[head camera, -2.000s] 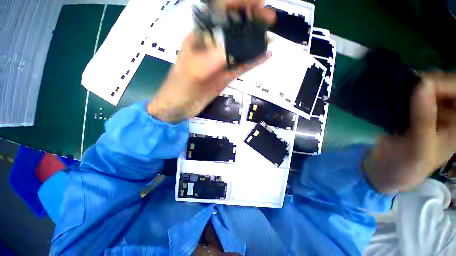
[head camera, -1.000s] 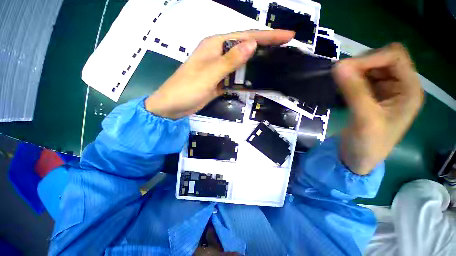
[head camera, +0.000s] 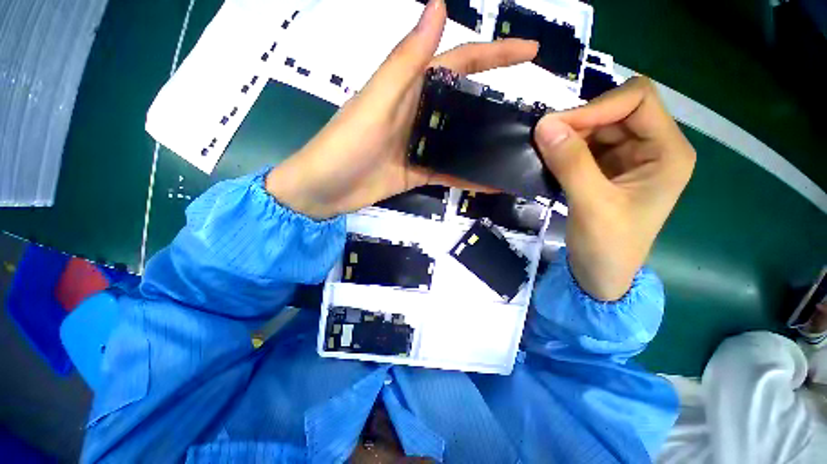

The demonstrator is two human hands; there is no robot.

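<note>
A circuit board (head camera: 485,136) covered by a smooth black sheet is held above the white tray. Gold spots show at its left end and components along its top edge. My left hand (head camera: 367,136) supports it from below and behind at its left end, thumb and index finger extended. My right hand (head camera: 617,163) pinches its right end between thumb and fingers. The white tray (head camera: 467,349) lies below with several boards. One black-covered board (head camera: 492,260) lies tilted in the right column. A bare-looking board (head camera: 369,333) lies in the bottom left pocket.
White liner sheets (head camera: 195,118) with small black marks lie at the upper left on the green mat (head camera: 109,118). A ribbed translucent pile (head camera: 45,82) stands at far left. A person's white sleeve (head camera: 757,390) is at the lower right.
My right hand has moved left from the far right to the board's right end. The dark sheet, first apart, now lies flat over the board. My left hand's thumb has lifted off the board.
</note>
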